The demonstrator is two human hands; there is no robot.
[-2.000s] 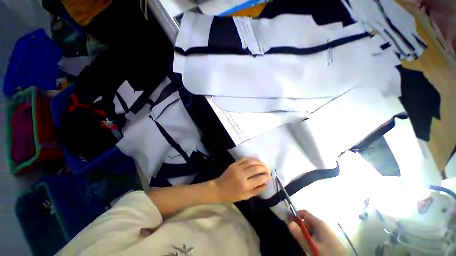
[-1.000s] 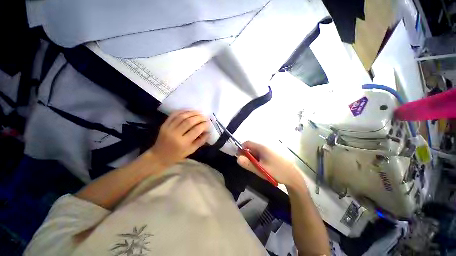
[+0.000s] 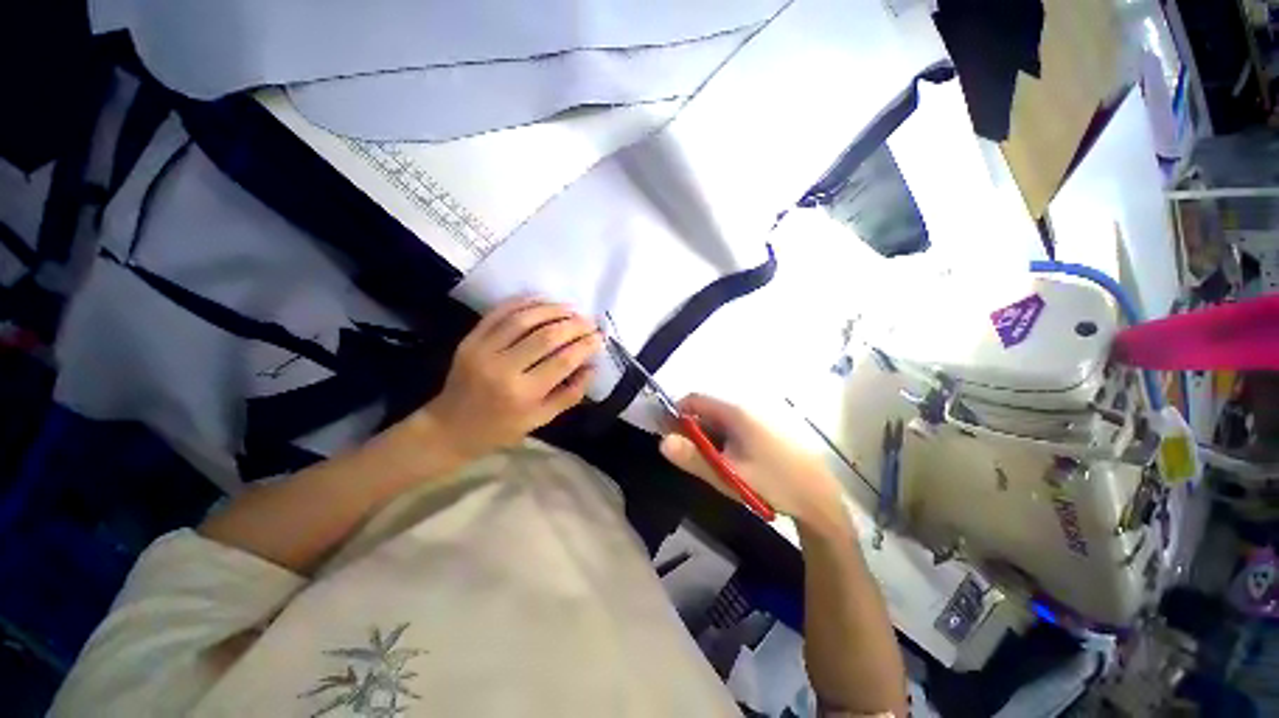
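Note:
A pale garment panel point(image 3: 617, 232) with a black strip point(image 3: 708, 297) lies on the white table near its front edge. My left hand point(image 3: 519, 368) rests on the panel's near corner, fingers together, pressing or pinching the fabric edge. My right hand point(image 3: 750, 456) holds scissors with red handles point(image 3: 725, 466). The silver blades point up and left, over the panel's edge beside my left fingertips and the black strip. Whether the blades have fabric between them is too small to tell.
A cream-white sewing machine point(image 3: 1038, 463) stands to the right, with a bright pink object point(image 3: 1206, 334) over it. More pale panels point(image 3: 421, 49) lie at the back left. Striped pieces point(image 3: 211, 309) are piled left of the table. Black fabric point(image 3: 989, 56) lies at the back right.
The view has swung right since the oldest frame, bringing the machine into full view. In the last second both hands, scissors and panel stay in nearly the same arrangement.

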